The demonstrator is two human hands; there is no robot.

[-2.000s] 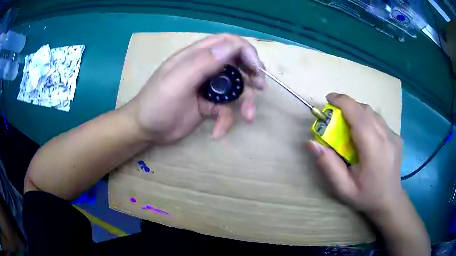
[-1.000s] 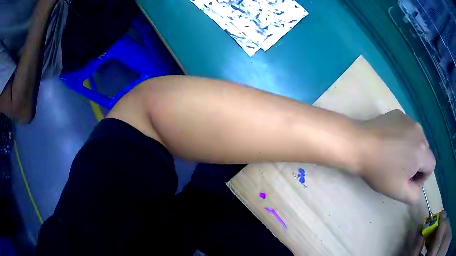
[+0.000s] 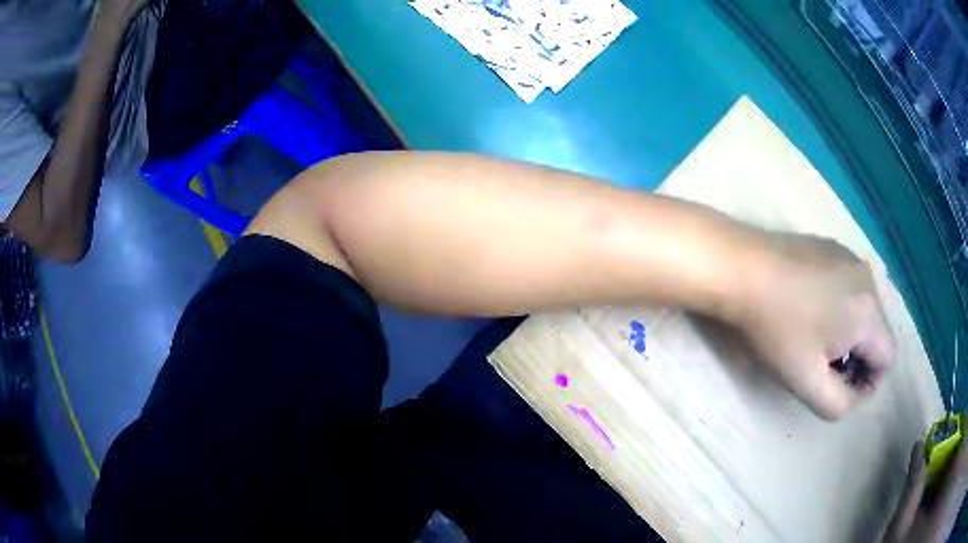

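My left hand (image 3: 823,323) is curled over the right part of the tan cardboard mat (image 3: 679,435). A small dark bit shows in the gap between its fingers, likely the black wheel-like part (image 3: 850,368); most of it is hidden. My right hand (image 3: 926,504) is cut off by the lower right edge of the picture. It holds the yellow tool (image 3: 940,448), whose thin shaft (image 3: 954,377) points up, away from my left hand. The mat has blue and purple stains near its left corner.
The white speckled paper (image 3: 525,42) lies on the green bench (image 3: 594,138) at the top. Clear plastic trays (image 3: 902,85) are at the upper right. A blue stool (image 3: 212,159) and another person's arm (image 3: 74,159) are at the left.
The view has swung left since the first frame, moving my hands to the right side. Since the second frame, the shaft tip has come away from my left hand.
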